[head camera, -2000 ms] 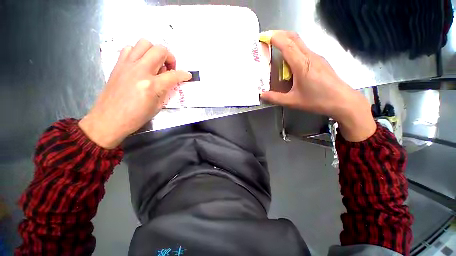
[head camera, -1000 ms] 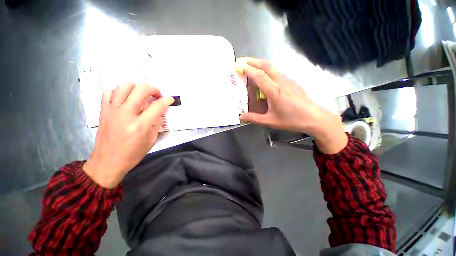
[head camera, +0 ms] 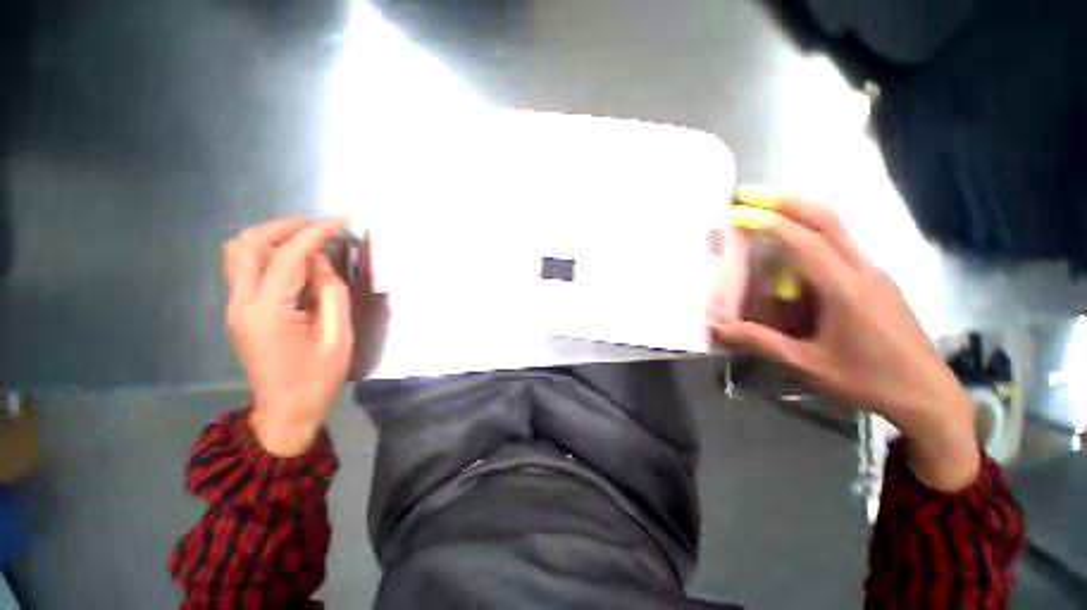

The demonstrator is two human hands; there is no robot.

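Note:
The white template point(head camera: 632, 215) lies near the steel table's front edge, rounded at its top right corner, with red print at its right side. Its small window point(head camera: 557, 269) shows dark. My right hand point(head camera: 834, 298) grips the template's right edge between thumb and fingers; yellow wraps show on its fingertips. My left hand point(head camera: 292, 316) is at the template's left end, fingers curled, beside a dark reddish patch that is too blurred to name. Whether it grips the edge cannot be told. Glare washes out the template's left part.
The steel table point(head camera: 155, 179) reflects bright glare. A blurred dark stack point(head camera: 1001, 143) stands at the upper right. A white roll point(head camera: 987, 417) is beside the table at the right, below its edge. My dark apron point(head camera: 536, 477) is close to the table's front edge.
My left hand has moved off the area beside the window to the template's left end, leaving the window uncovered. My right hand stays at the right edge. The view has shifted.

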